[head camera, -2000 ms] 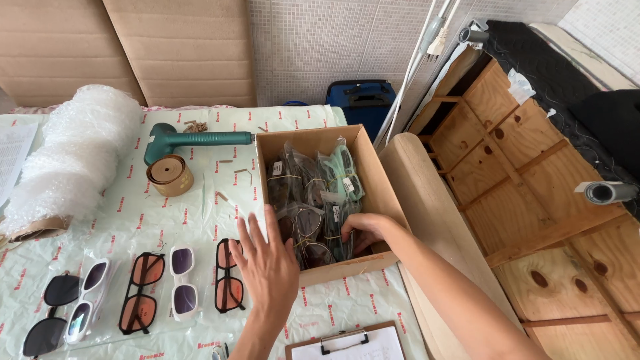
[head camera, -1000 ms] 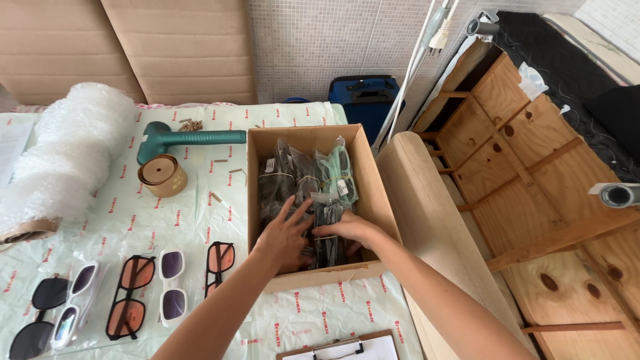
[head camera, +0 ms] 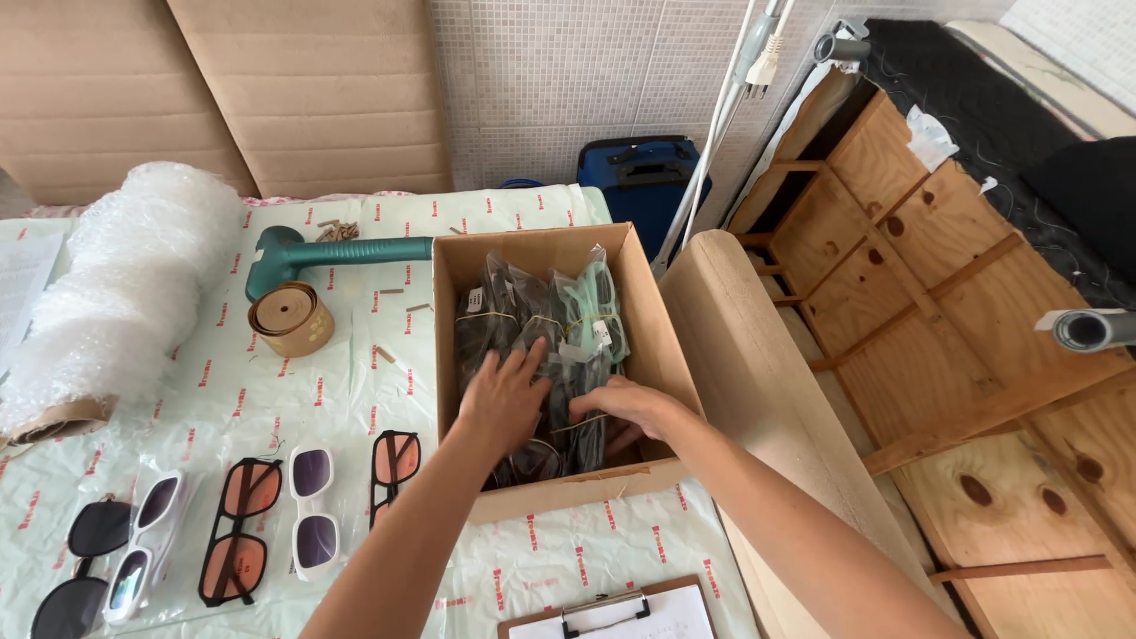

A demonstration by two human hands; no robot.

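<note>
Both of my hands are inside an open cardboard box (head camera: pixel 657 328) filled with glasses in clear plastic bags, bundled with rubber bands. My left hand (head camera: pixel 506 399) rests, fingers spread, on the dark bagged glasses (head camera: pixel 488 311) at the box's left and middle. The fingers of my right hand (head camera: pixel 626 408) are against the right side of a banded dark bundle (head camera: pixel 587 430); its fingertips are partly hidden, so a grip cannot be made out. Behind that bundle are mint-green bagged glasses (head camera: pixel 596 306) with a white tag.
Left of the box lie a green tape dispenser (head camera: pixel 355 253), a brown paper tape roll (head camera: pixel 290 318), a bubble wrap roll (head camera: pixel 133 275) and several sunglasses (head camera: pixel 240 532). A clipboard (head camera: pixel 621 612) is at the near edge. A beige padded armrest (head camera: pixel 763 382) adjoins the box's right.
My left hand was at the box's left edge two seconds ago and is now on the bags inside. The right hand stays in the box, beside the dark bundle.
</note>
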